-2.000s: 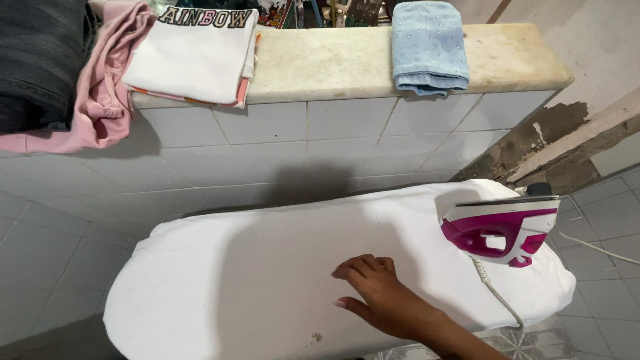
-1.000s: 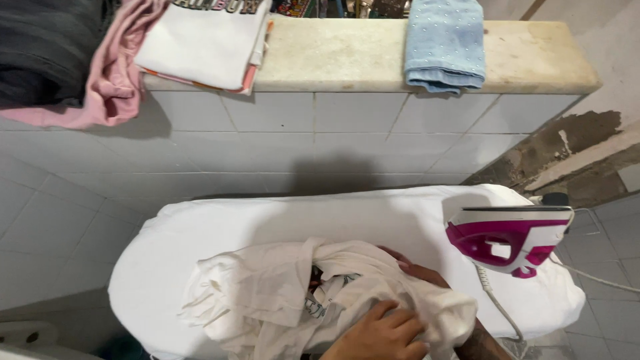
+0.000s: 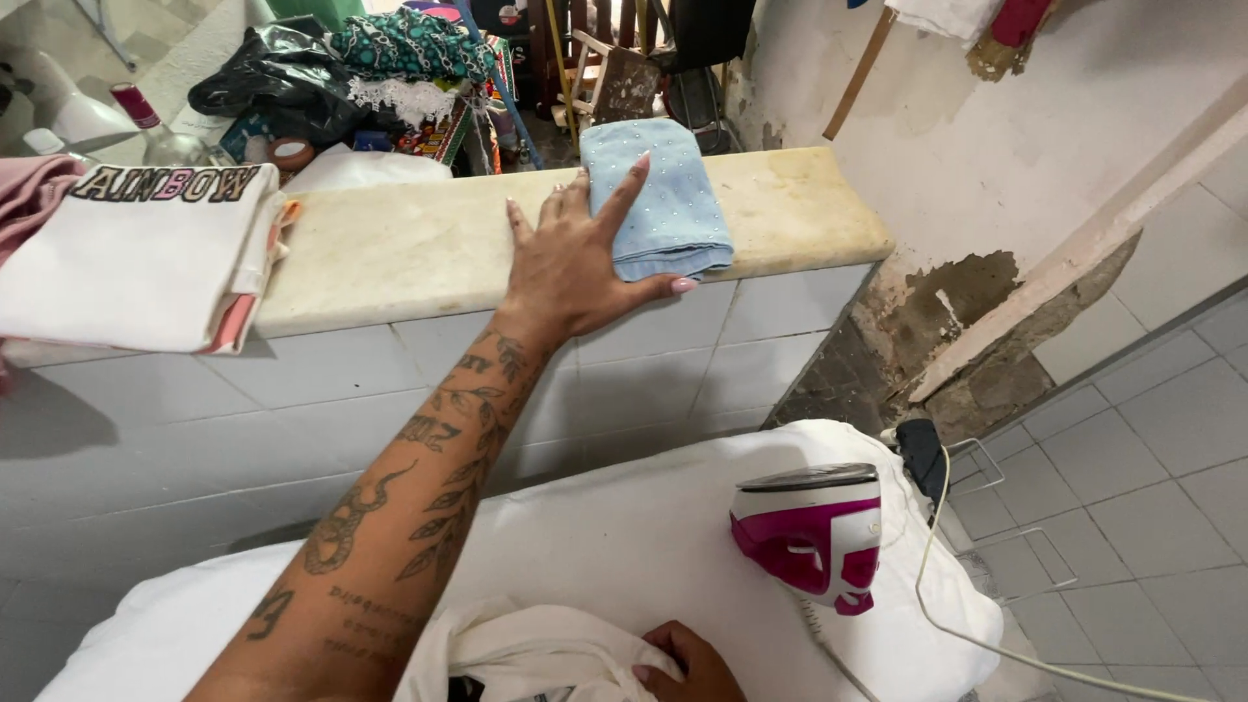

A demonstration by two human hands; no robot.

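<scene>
My left hand (image 3: 575,244) is spread on the marble ledge, its index finger lying over a folded light-blue denim garment (image 3: 668,205) with small studs and its thumb at the garment's near edge. At the bottom, my right hand (image 3: 687,668) pinches a crumpled white garment (image 3: 546,643) on the white-covered ironing board (image 3: 624,556). That garment has a dark print, mostly cut off by the frame. A magenta and white clothes iron (image 3: 809,536) rests on its heel at the board's right part, its cord trailing to the lower right.
On the ledge (image 3: 390,244), a folded white garment with letters (image 3: 136,253) lies at the left beside pink cloth (image 3: 29,195). Behind stand a glass bottle (image 3: 161,132) and a black plastic bag (image 3: 292,88). The iron's cord (image 3: 926,585) hangs over the board's right end.
My left hand has moved from the white garment on the board up to the denim on the ledge. Two seconds ago the white garment was not on the board. The view has shifted.
</scene>
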